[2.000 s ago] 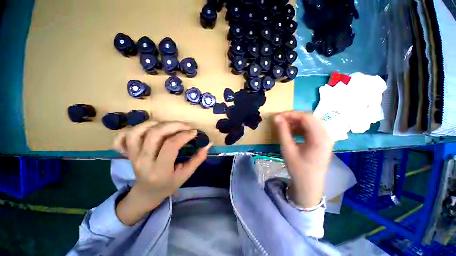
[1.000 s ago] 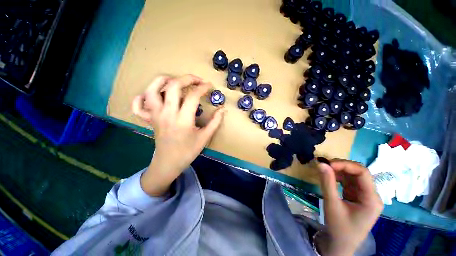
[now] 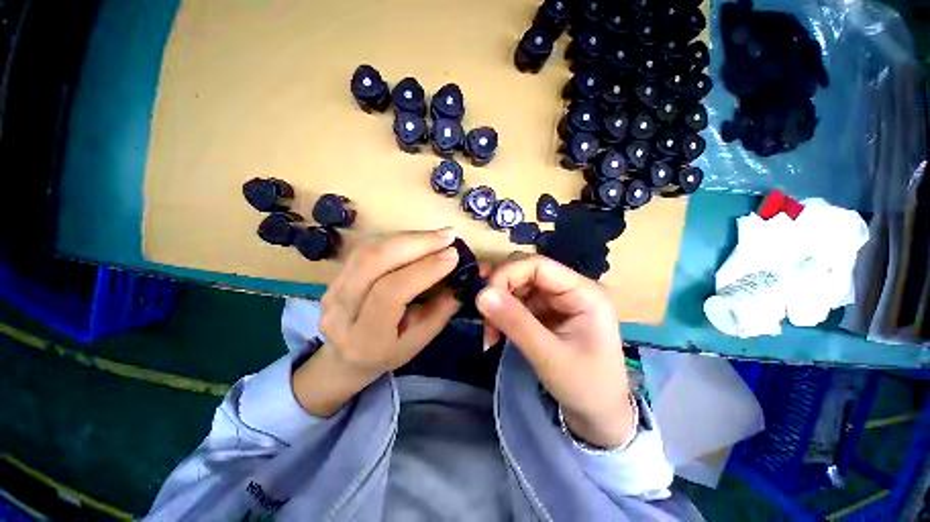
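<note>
My left hand (image 3: 393, 296) holds a black knob body (image 3: 462, 267) between thumb and fingers above the near edge of the cardboard. My right hand (image 3: 556, 331) meets it from the right, its fingertips pinched at the knob's side; whether a cap is between them is hidden. A loose heap of thin black caps (image 3: 577, 237) lies just beyond my right hand. Three knobs with whitish, shiny tops (image 3: 479, 201) stand left of the heap. Several knobs with pale centre dots (image 3: 447, 134) stand beyond them. Several dark-topped knobs (image 3: 315, 242) stand left of my left hand.
A dense block of upright knobs (image 3: 634, 123) stands at the far right of the cardboard (image 3: 265, 112). Spare caps (image 3: 770, 82) lie on a clear bag (image 3: 704, 168). A crumpled white bundle (image 3: 801, 267) with a red piece (image 3: 780, 205) and a white bottle (image 3: 747, 305) lies right.
My left hand has come back from the left with a knob in it, and my right hand has moved left from beside the cap heap to meet it. The camera view has shifted.
</note>
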